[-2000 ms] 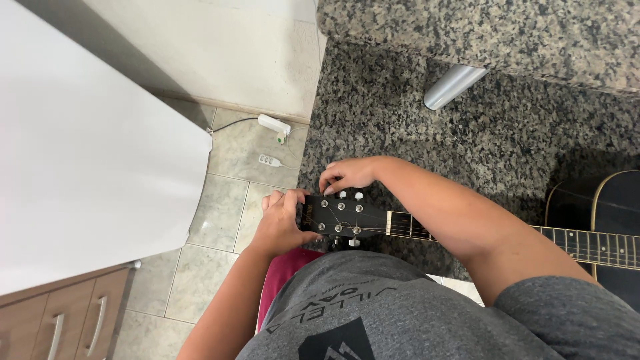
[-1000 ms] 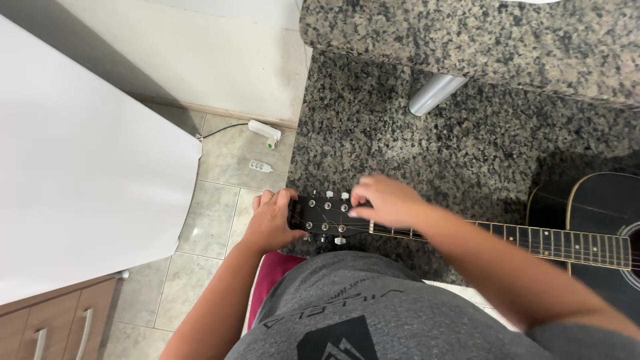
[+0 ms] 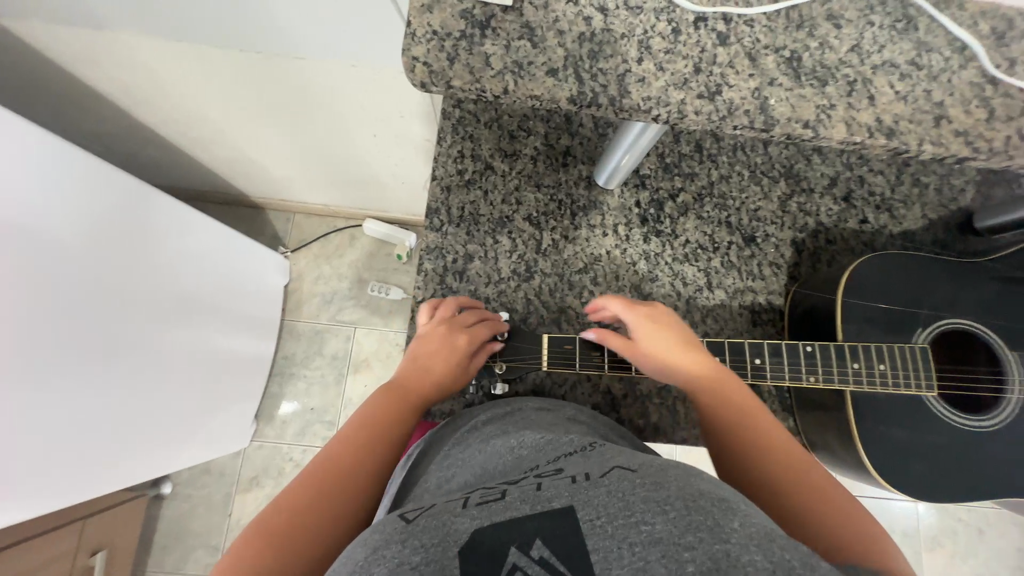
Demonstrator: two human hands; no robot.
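Observation:
A black acoustic guitar (image 3: 896,312) lies on a speckled granite counter, its body at the right and its neck pointing left. My left hand (image 3: 454,346) covers much of the headstock (image 3: 522,352), its fingers at the white tuning pegs (image 3: 502,320); whether it grips one is hard to see. Over the fretboard (image 3: 780,364) near the nut hovers my right hand (image 3: 652,336), thumb and fingers apart and nothing seen between them. A thin string runs loose across the guitar's upper body.
A raised granite shelf (image 3: 720,72) on a metal post (image 3: 628,156) spans the top, with a white cable (image 3: 968,40). At left are a large white surface (image 3: 136,320), a wooden cabinet (image 3: 104,536) and, on the tiled floor, a power strip (image 3: 387,290) and a white plug adapter (image 3: 389,232).
My right hand has moved from the tuning pegs to the right, over the frets near the nut. My left hand stays at the headstock.

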